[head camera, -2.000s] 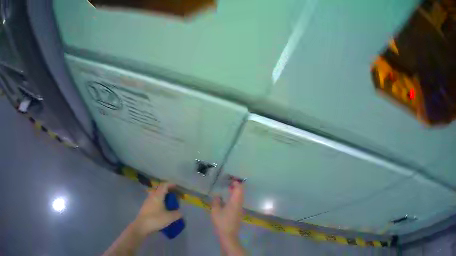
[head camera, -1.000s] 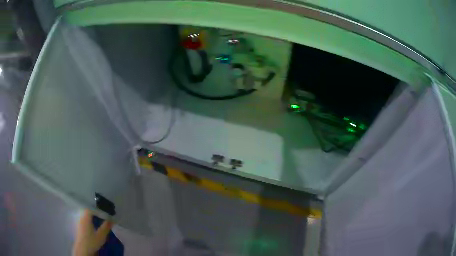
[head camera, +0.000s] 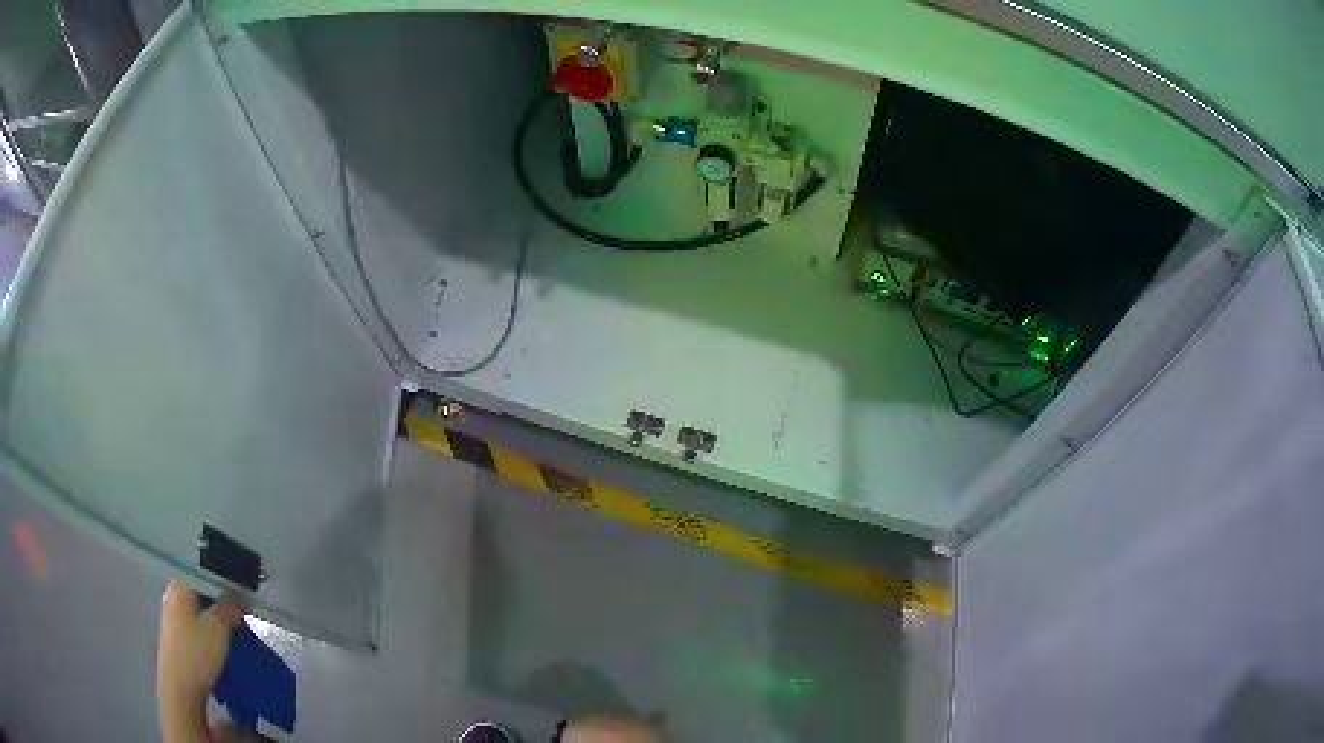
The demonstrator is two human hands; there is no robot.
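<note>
The lower cabinet stands open in front of me. Its left door (head camera: 174,334) is swung out to the left, with a black latch (head camera: 231,557) near its free edge. My left hand (head camera: 196,661) is at that edge just below the latch and holds a dark-blue cloth (head camera: 257,679). The right door (head camera: 1147,508) is swung out to the right. A skin-coloured shape, apparently my right hand (head camera: 610,729), is cut off by the bottom edge; its fingers and any hold are hidden.
Inside are a red knob (head camera: 584,77), a gauge (head camera: 714,163), black hoses (head camera: 639,244), and green-lit wiring (head camera: 1043,341). Two metal catches (head camera: 669,433) sit on the sill. Yellow-black tape (head camera: 675,523) runs along the floor. A dark round object (head camera: 487,733) is at the bottom edge.
Two seconds ago the cabinet doors were closed with both hands near them; now both are open. Over the last second the left door and my left hand have shifted left in view.
</note>
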